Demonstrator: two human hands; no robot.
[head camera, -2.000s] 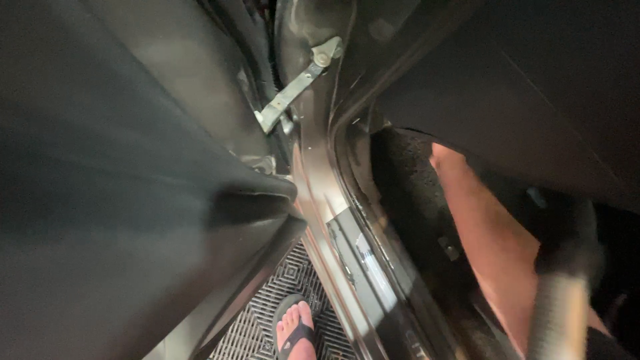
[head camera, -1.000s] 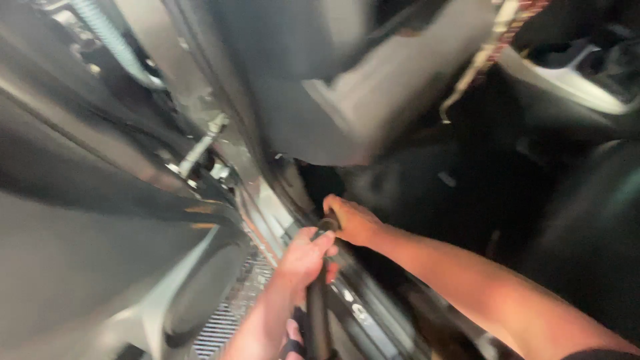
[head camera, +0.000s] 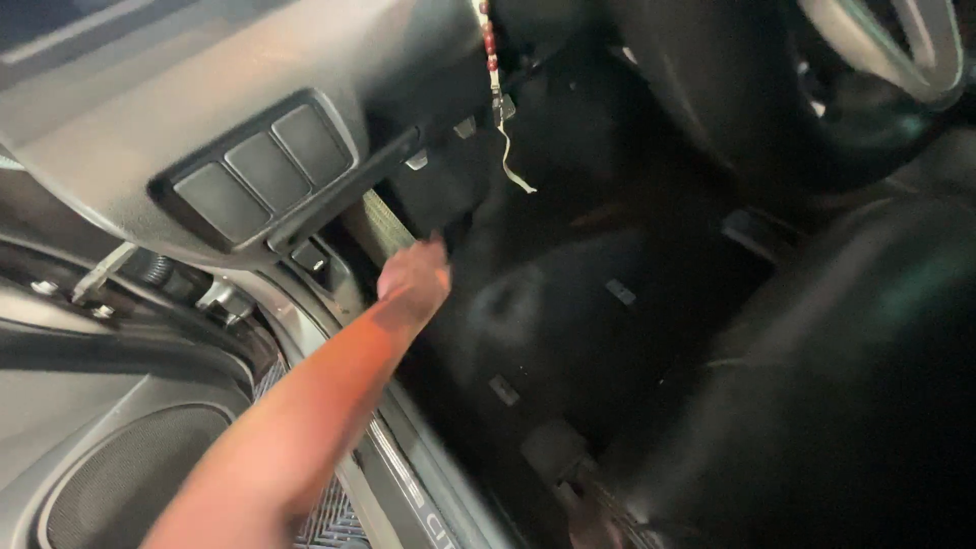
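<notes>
My left hand reaches from the lower left across the door sill into the driver's footwell. Motion blur hides whether its fingers hold anything. It is nearest to a pale strip along the footwell's side wall, just below the dashboard's lower edge. The dark floor carpet lies to the right of the hand. I do not see my right hand; a dim reddish shape at the bottom edge cannot be made out.
Above the hand is a dashboard panel with blank switch covers. A beaded cord hangs near the pedals. The open door with its speaker grille is at left, the dark seat at right, the steering wheel at upper right.
One second ago both hands were together on a dark tube-like thing near the sill; now only my left hand shows, inside the footwell. The view has shifted toward the car's interior.
</notes>
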